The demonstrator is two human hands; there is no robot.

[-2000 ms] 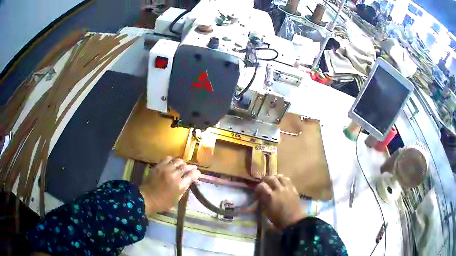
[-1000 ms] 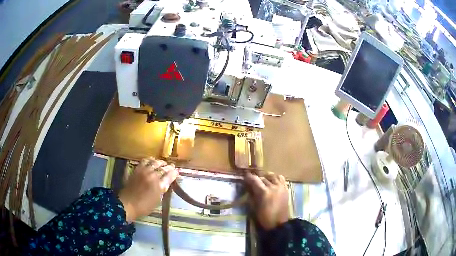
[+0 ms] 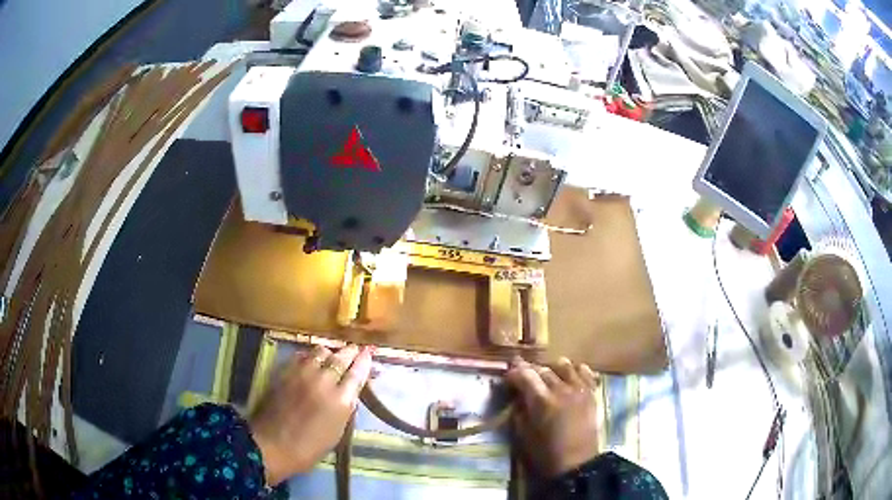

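A large brown bag panel [image 3: 606, 283] lies flat under the sewing head [image 3: 357, 161]. The yellow clamp [image 3: 460, 262] rests on the panel with its two slotted legs toward me. A narrow brown strap [image 3: 416, 426] curves in a loop between my hands, in front of the panel's near edge. My left hand [image 3: 311, 405] lies over the strap's left part, fingertips at the panel edge. My right hand [image 3: 555, 410] is over the strap's right part by the right clamp leg. The strap ends under the clamp are hidden. The pale template [image 3: 391, 469] with yellow tape shows below.
A dark mat [image 3: 147, 283] and a strap pile [image 3: 73, 205] are at left. At right are a control screen [image 3: 761, 148], thread cones [image 3: 778, 232], a small fan [image 3: 829, 288], a white roll [image 3: 785, 334], a thin metal tool [image 3: 711, 354] and a cable [image 3: 740, 312].
The camera view has shifted. Both hands stay at the panel's near edge with the strap loop between them. The left hand sits slightly lower against the edge, and the clamp remains on the panel.
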